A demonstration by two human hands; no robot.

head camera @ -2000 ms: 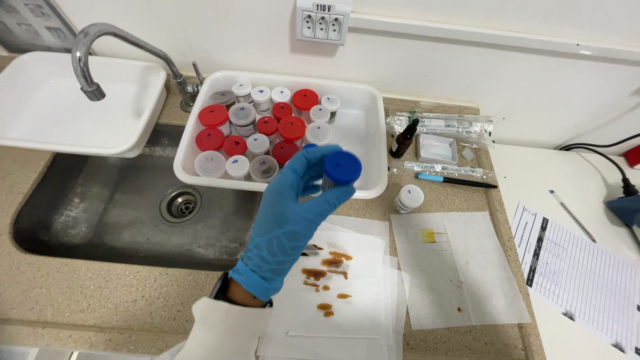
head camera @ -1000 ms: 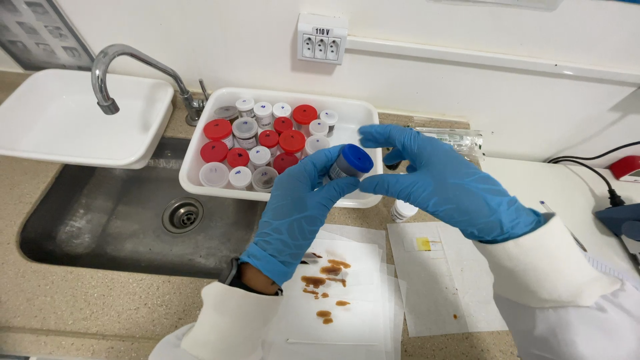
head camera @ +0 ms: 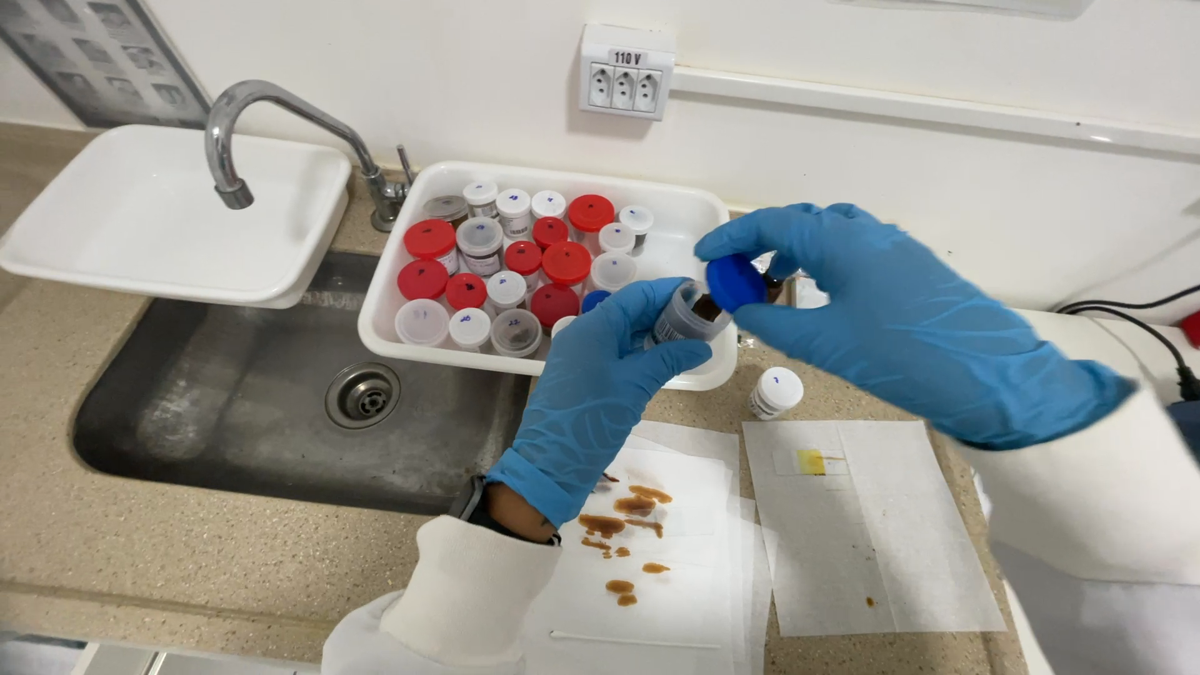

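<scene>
My left hand (head camera: 609, 375), in a blue glove, grips a small translucent specimen jar (head camera: 689, 317) that leans to the right. Dark brown matter shows at its uncovered mouth. A blue screw lid (head camera: 735, 284) is between the thumb and fingers of my gloved right hand (head camera: 825, 300), tilted and off the jar, close beside its mouth. Behind both hands stands a white tray (head camera: 389, 309) of specimen jars with red, white and clear lids, such as a large red-lidded one (head camera: 566, 263). A white-lidded jar (head camera: 776, 392) stands alone on the counter below my right hand.
Brown-stained white paper (head camera: 675, 600) bears a thin white stick (head camera: 633, 640). To its right, another paper sheet (head camera: 900, 562) holds a glass slide with a yellow patch (head camera: 811, 461). At left are a steel sink (head camera: 234, 403), a faucet (head camera: 281, 94) and a white basin (head camera: 141, 225).
My right hand has come in from the right, and the blue lid has come off the jar into it. The jar, upright-looking and lidded before, is now uncovered in my left hand.
</scene>
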